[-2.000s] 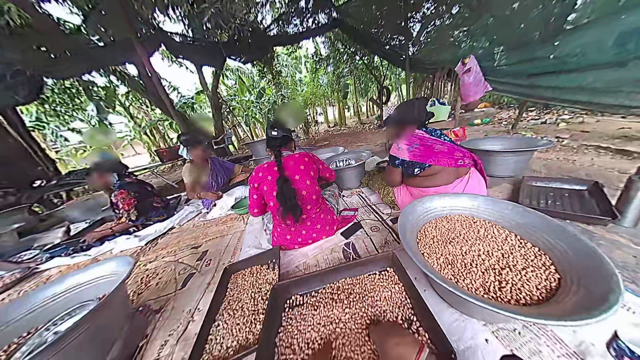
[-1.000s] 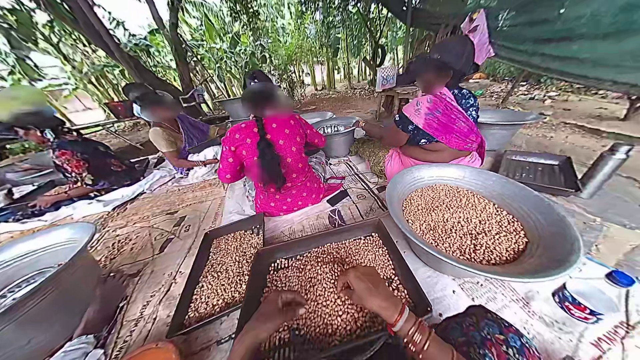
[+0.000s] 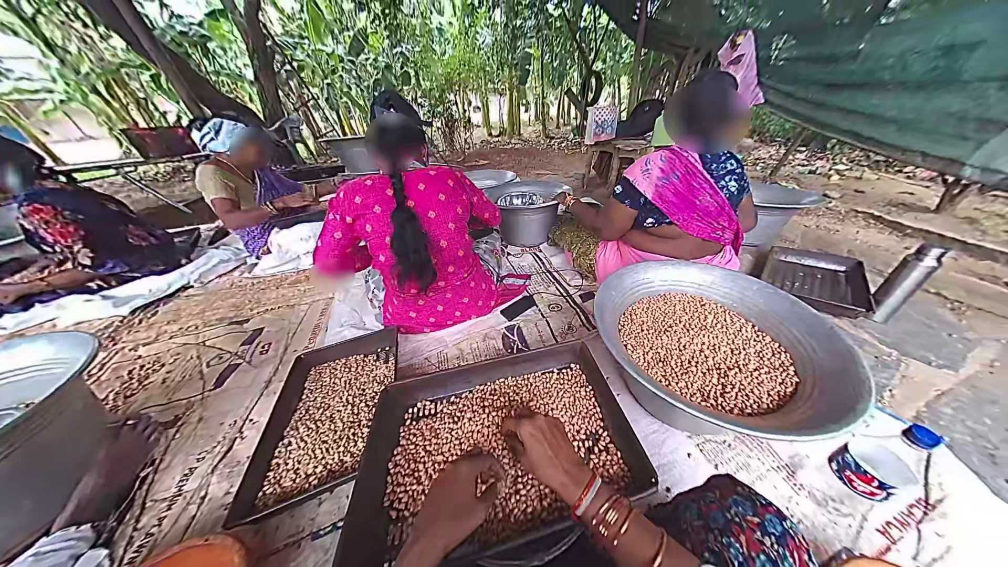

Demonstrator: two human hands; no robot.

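Note:
A dark metal tray (image 3: 639, 455) of light brown nuts or seeds (image 3: 543, 386) lies in front of me. Over its lower middle is my left hand (image 3: 461, 492), fingers curled at the nuts. My right hand (image 3: 545, 449), with bangles at the wrist, reaches into the nuts a little farther up. Whether either hand pinches a nut is too small to tell. A narrower dark tray (image 3: 276, 417) with more nuts sits against the left side. To the right stands a wide aluminium basin (image 3: 839, 378) with a heap of the same nuts.
Several people sit ahead on printed sacking (image 3: 213, 402), one in a pink top (image 3: 441, 236). A metal pot (image 3: 39, 465) and someone's foot are at left. A plastic bottle (image 3: 890, 465) with a blue cap lies at right, below a dark tray (image 3: 819, 276) and a steel cylinder (image 3: 909, 279).
Both hands have come fully into view over the tray since the earliest frame. In the last second my left hand has moved right, nearer my right hand. The view has tilted down since the first frame.

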